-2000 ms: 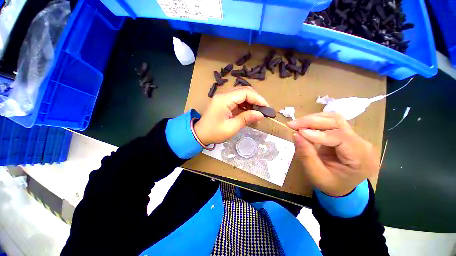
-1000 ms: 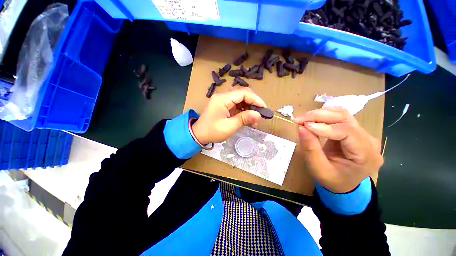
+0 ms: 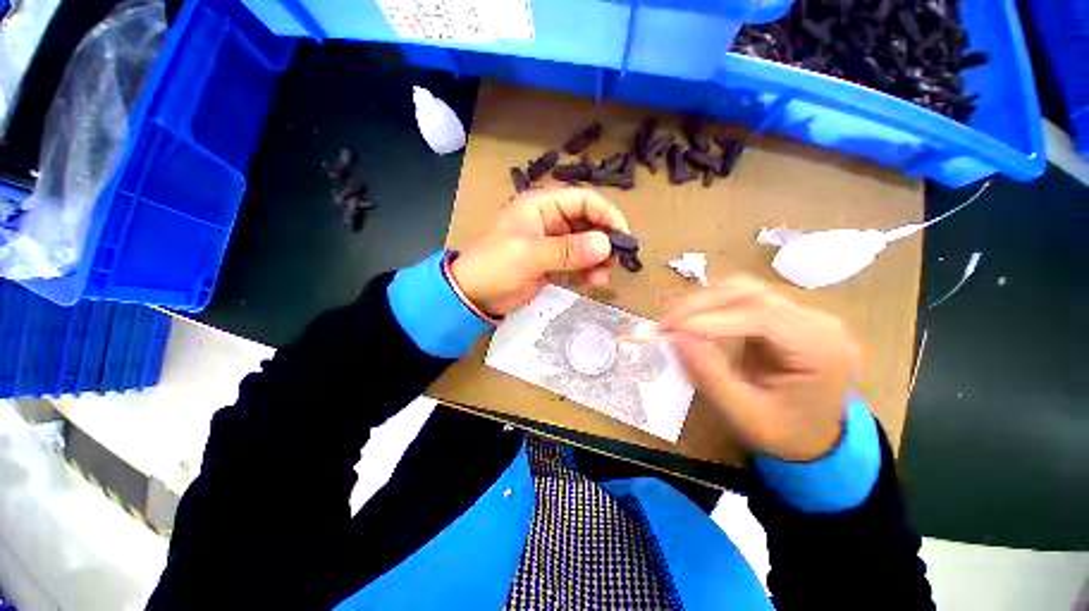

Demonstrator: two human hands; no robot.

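Note:
My left hand (image 3: pixel 543 248) holds a small dark moulded part (image 3: pixel 625 248) between thumb and fingers, above the cardboard. My right hand (image 3: pixel 764 358) is blurred, its fingertips pinched near the right part of the printed sheet (image 3: pixel 645 388). The thin stick is too blurred to make out at those fingertips. A small round dish (image 3: pixel 589 351) sits on the printed sheet. Several loose dark parts (image 3: pixel 615 170) lie on the cardboard mat (image 3: pixel 502 137) beyond my left hand.
A white squeeze bottle (image 3: pixel 824 257) and a tissue scrap (image 3: pixel 689 266) lie at right. Another white teardrop piece (image 3: pixel 438 122) is upper left. Dark parts (image 3: pixel 350 191) lie on the green table. Blue bins stand behind and at left; the upper right bin (image 3: pixel 884 113) is heaped with dark parts.
My right hand has moved away from the dark part, down and left toward the dish. My left hand has shifted slightly up, and the part in it is turned.

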